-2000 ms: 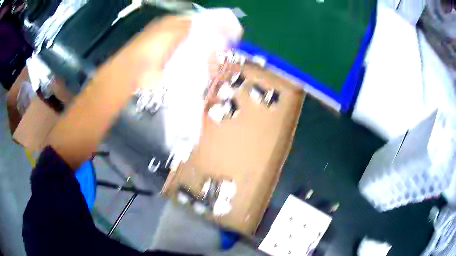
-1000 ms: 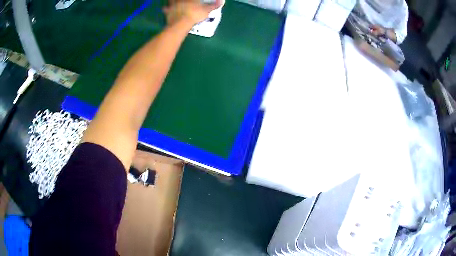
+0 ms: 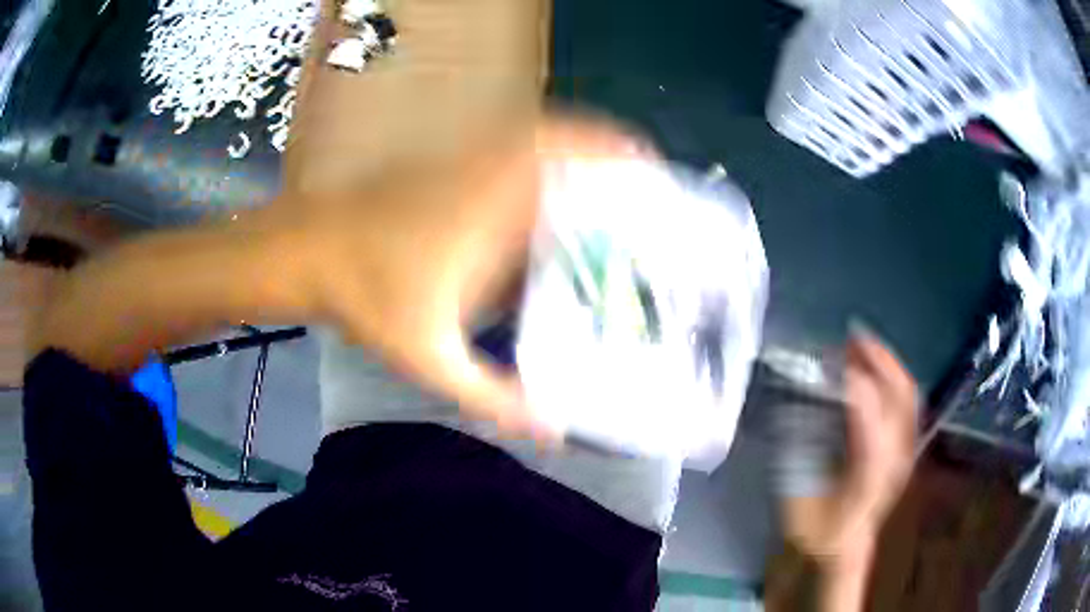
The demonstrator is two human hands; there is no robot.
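My left hand [image 3: 418, 263] grips a white socket housing [image 3: 717, 299] by its left edge, in the middle of the view. The housing's open inside faces me, with a green board and blurred dark parts in it. My right hand [image 3: 873, 436] is lower right of the housing, its fingers around a blurred grey-white bundle [image 3: 807, 442]; what the bundle is cannot be told for sure. Both hands are blurred.
A cardboard tray [image 3: 418, 96] with small black-and-white parts is behind my left hand. White U-shaped clips [image 3: 227, 60] lie in a pile at upper left. Stacked slotted white covers [image 3: 896, 84] stand at upper right. Bagged cords [image 3: 1070, 299] lie at the right edge.
The view has swung down from the green mat to my lap. My left hand has come back from the far mat with a white housing. My right hand has come into view.
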